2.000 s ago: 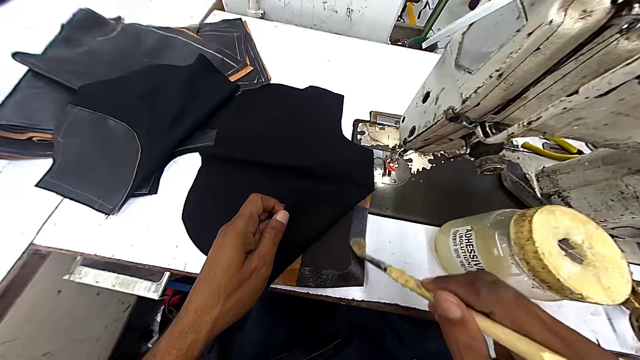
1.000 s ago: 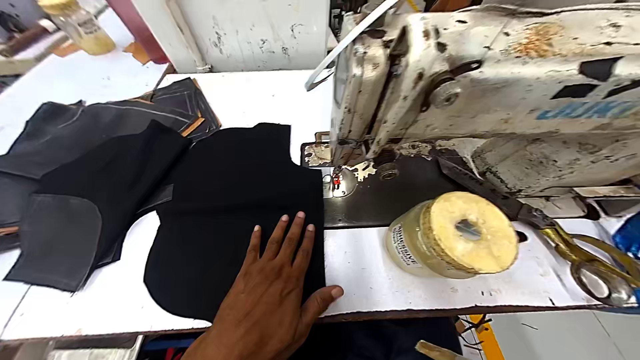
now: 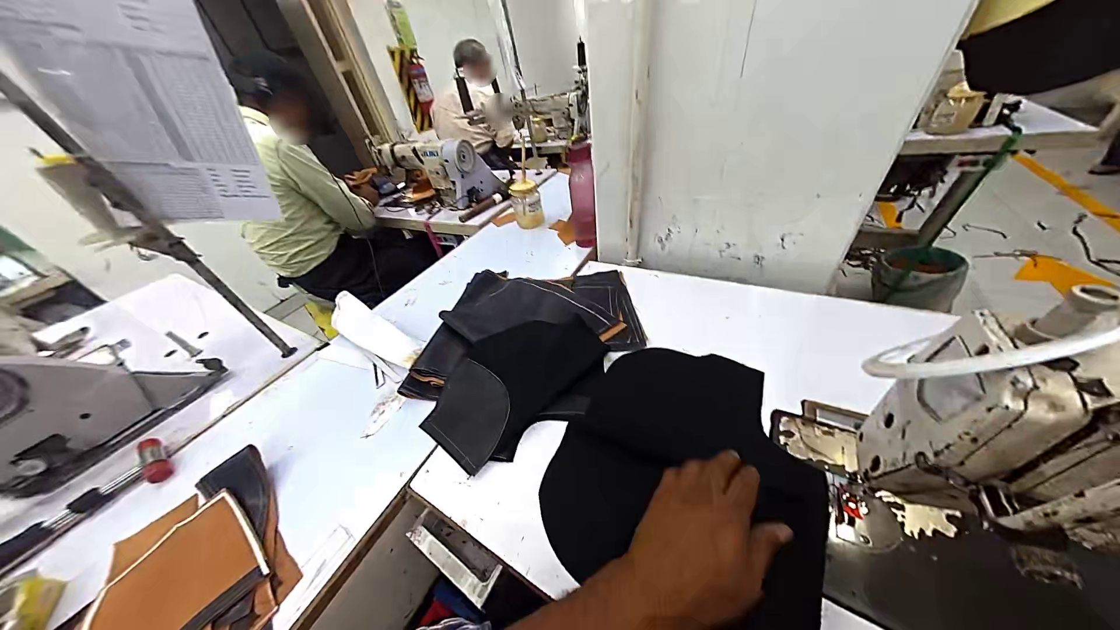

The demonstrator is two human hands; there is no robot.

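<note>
My left hand [image 3: 704, 529] rests on a black fabric piece [image 3: 674, 394] that lies on the white table beside the sewing machine [image 3: 989, 429]. Its fingers are bent against the cloth; whether they pinch it is not plain. Just left of this piece is a pile of dark stitched panels [image 3: 542, 306] with orange-brown edges, and a black piece with a grey curved corner [image 3: 472, 407] lies on top. My right hand is outside the view.
Brown and dark panels [image 3: 184, 560] lie on the table at the lower left, near another sewing machine [image 3: 105, 411]. Two people sit at machines behind. A glue jar [image 3: 527, 204] and a pink bottle [image 3: 582, 192] stand at the back. A white panel [image 3: 726, 131] rises behind the table.
The view has swung up and to the left. My left hand, flat with spread fingers a second ago, now has bent fingers. My right hand with the brush, seen two seconds ago, is out of view.
</note>
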